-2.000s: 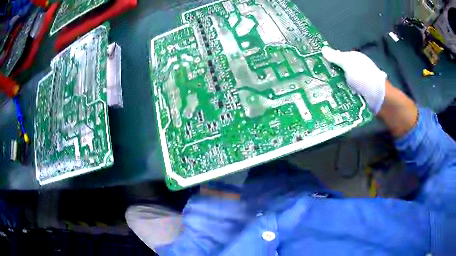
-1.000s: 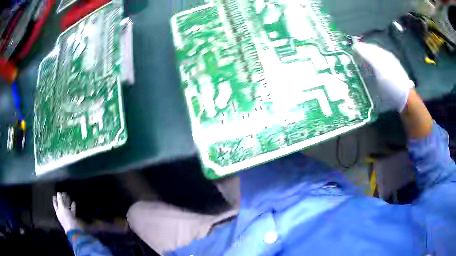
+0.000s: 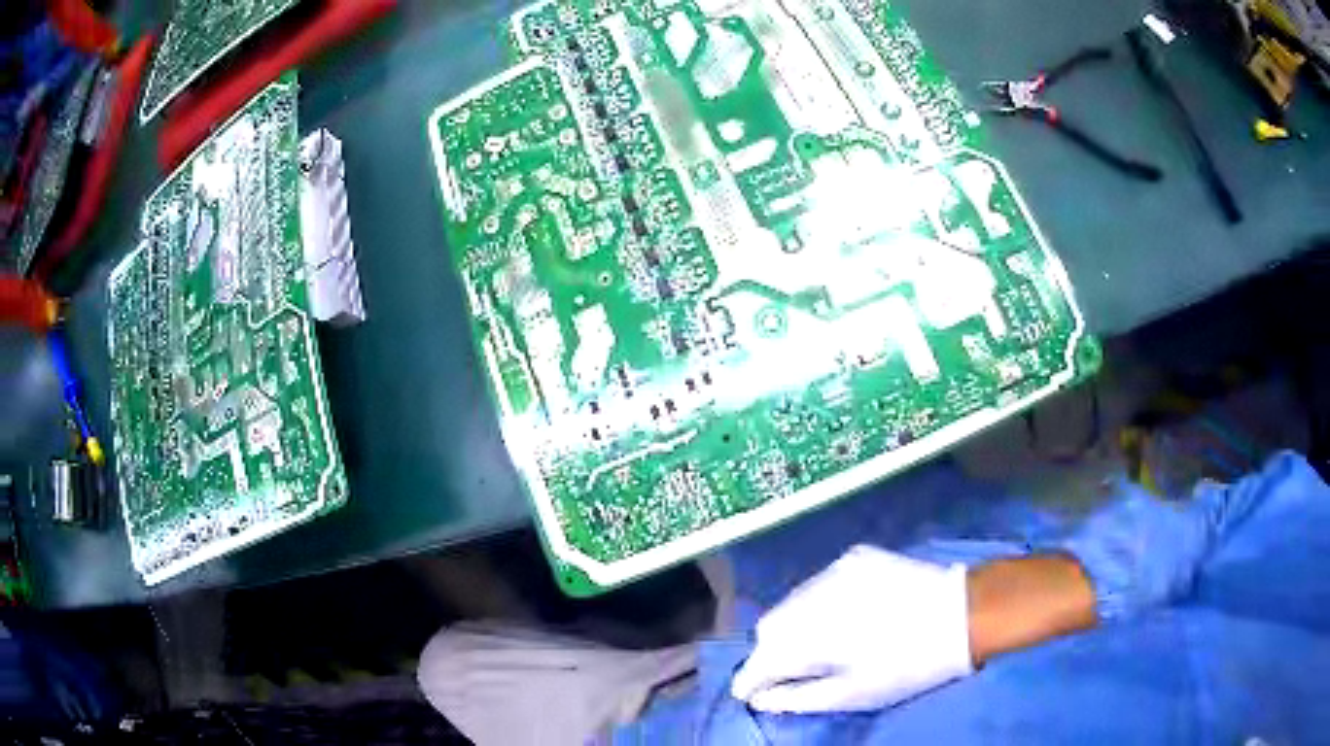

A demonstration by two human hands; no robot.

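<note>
A large green printed circuit board (image 3: 773, 313) lies solder side up on the bench in front of me, its near edge reaching over the bench's front edge. No hand touches it. My right hand (image 3: 861, 634), in a white glove, is below the board's near edge, in front of my blue clothing. Its fingers are curled together; whether they hold anything is hidden. My left hand is out of the picture.
A second green board (image 3: 226, 350) lies at left, with a grey-white ribbed block (image 3: 330, 226) beside it. Red supports (image 3: 270, 80) are at the upper left. Side cutters (image 3: 1028, 96) and a slim black stick (image 3: 1189, 131) lie at right. A small silvery spool (image 3: 67, 491) is at the left edge.
My right hand has left the board's right edge and moved down and left to my front. The side cutters now show uncovered. My left hand, seen low at left a second ago, is gone from view.
</note>
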